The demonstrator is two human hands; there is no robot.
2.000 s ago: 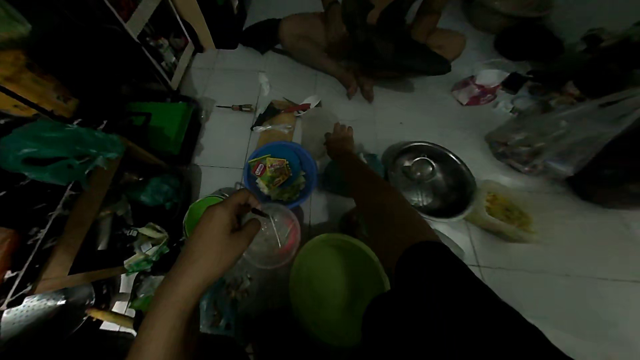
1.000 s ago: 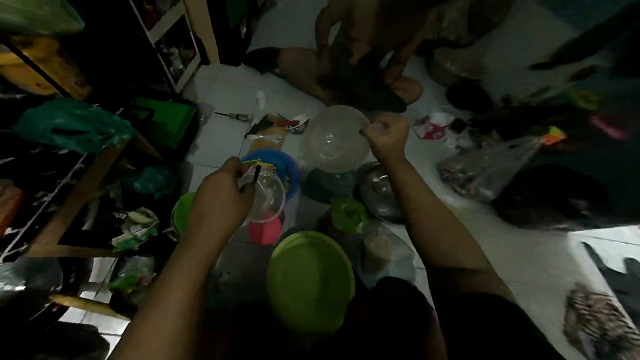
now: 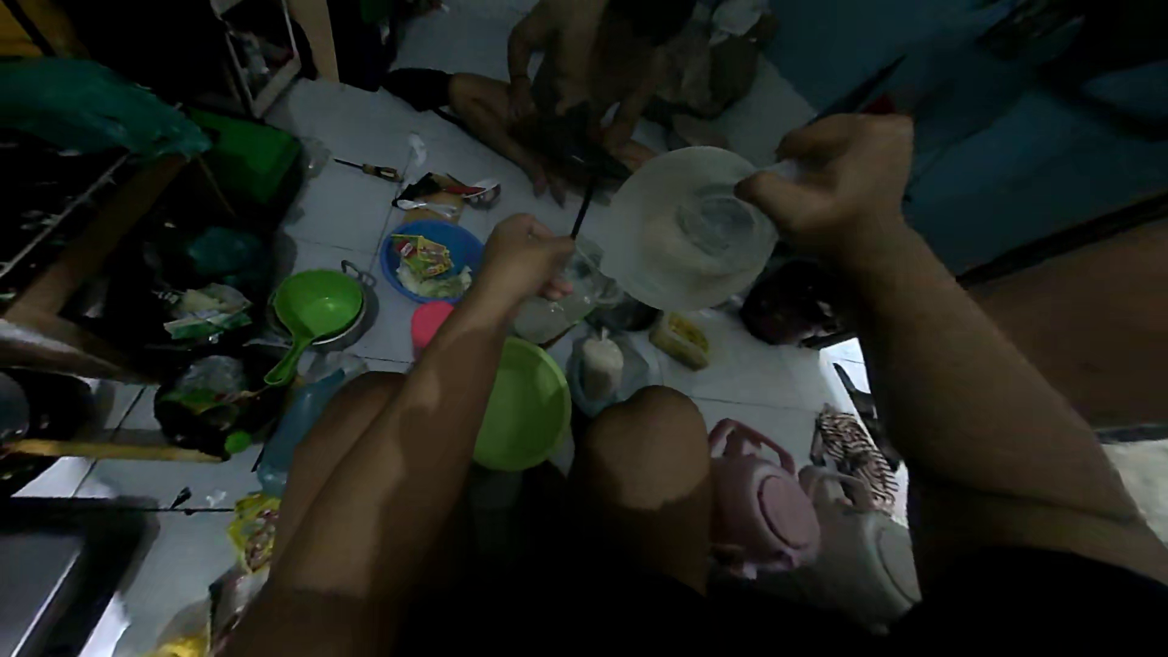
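Note:
My right hand (image 3: 835, 187) grips the rim of a round translucent plastic lid or shallow bowl (image 3: 675, 260), raised and tilted above the floor. My left hand (image 3: 527, 260) is closed around a thin dark stick-like utensil (image 3: 582, 210), whose far end points up and away. Just right of the left fingers is a clear plastic container (image 3: 584, 265); whether the hand touches it cannot be told. Left of that hand sits a blue basin (image 3: 467, 242) holding yellow packets (image 3: 424, 257) and pale scraps. A light green basin (image 3: 525, 411) stands between my knees, beside a pink object (image 3: 429, 324).
Another person (image 3: 584, 82) sits cross-legged beyond the basins. A screwdriver (image 3: 370, 170) lies on the tiles. At left are a green dipper (image 3: 318, 306) and shelving. To the right are a tub of yellow food (image 3: 680, 339), a pink jug (image 3: 766, 502) and a striped cloth (image 3: 853, 452).
My right hand, reaching down to the floor two seconds ago, has lifted the translucent round piece and moved right with it. My left hand keeps the thin utensil. The view has shifted.

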